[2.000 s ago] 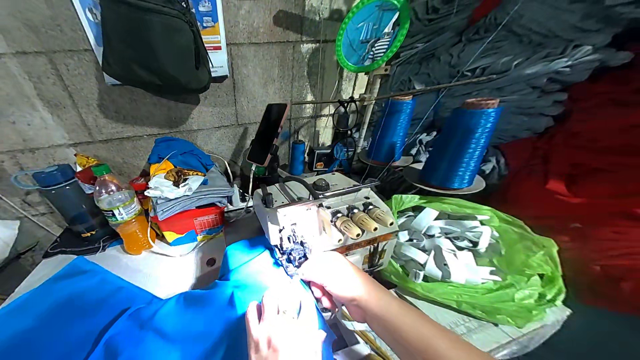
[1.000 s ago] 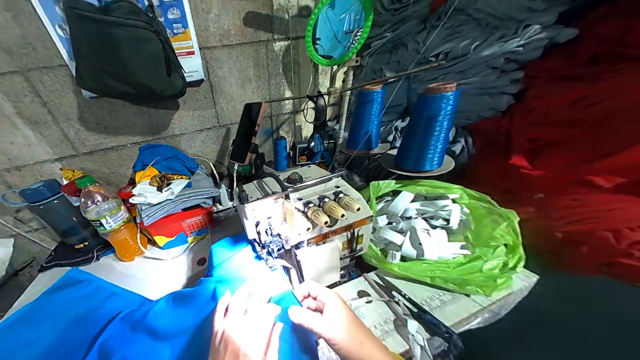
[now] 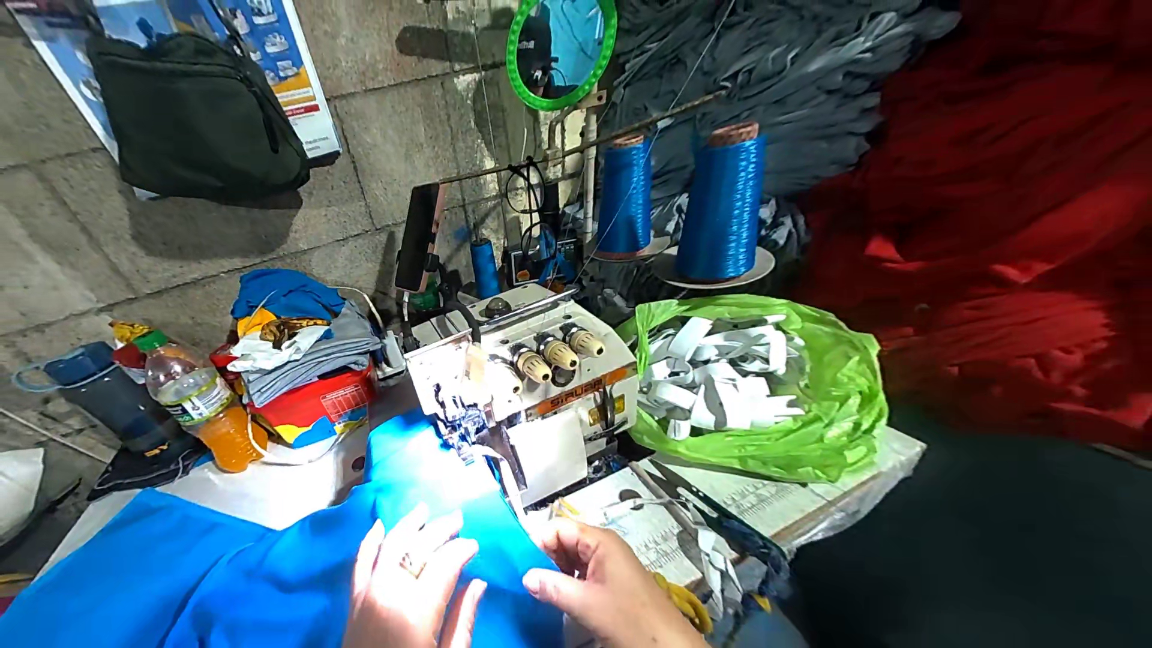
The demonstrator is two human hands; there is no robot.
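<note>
Blue fabric (image 3: 297, 558) spreads over the table at the left and runs up under the presser foot area of a Siruba overlock sewing machine (image 3: 576, 378). My left hand (image 3: 414, 585) lies flat on the fabric with its fingers spread, a ring on one finger. At the fabric's right edge, my right hand (image 3: 603, 576) pinches the cloth between thumb and fingers. A narrow pale strip (image 3: 506, 477) runs from the needle area down along that edge. A bright lamp glare washes out part of the needle area.
A green plastic bag (image 3: 837, 387) of white elastic strips (image 3: 720, 387) stands right of the machine, with blue thread cones (image 3: 724, 207) behind. Scissors (image 3: 711, 504) lie at the right table edge. A bottle of orange drink (image 3: 202, 405) and a red container (image 3: 315, 405) stand at left.
My right hand has moved from beside the needle area down to the fabric's right edge, nearer my body. The machine's white front plate is now uncovered. The view has shifted.
</note>
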